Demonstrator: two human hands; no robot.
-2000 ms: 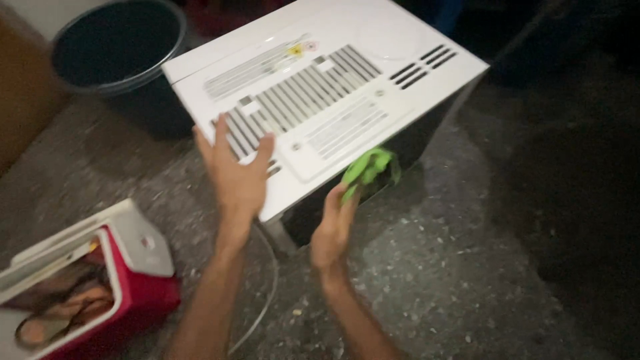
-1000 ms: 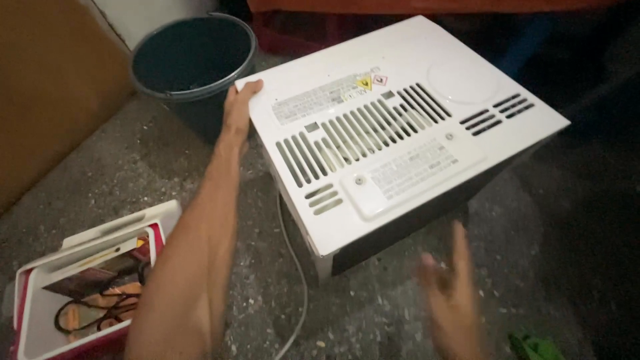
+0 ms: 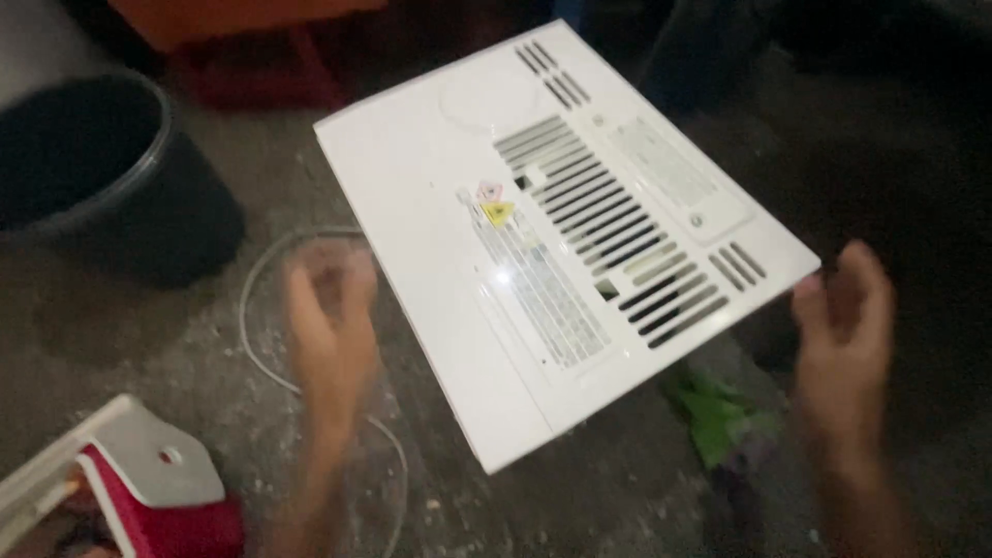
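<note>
A white appliance housing with vent slots and warning stickers stands on the dark floor, its slotted face towards me. My left hand is beside the housing's left edge, fingers apart and blurred; whether it touches the edge cannot be told. At the right corner is my right hand, thumb close to the corner and fingers spread, with no grip to be seen. A green cloth lies on the floor between the housing and my right forearm. A pale cord curves over the floor behind my left wrist.
At the left stands a dark plastic bucket. A red and white cooler box with things inside is at the lower left. Behind the housing there is an orange object, its kind unclear. The right background is dark.
The housing has been turned, so its slots now run along its right side. My left hand has come off the corner it held. My right hand has moved to the right corner. The green cloth left my right hand earlier.
</note>
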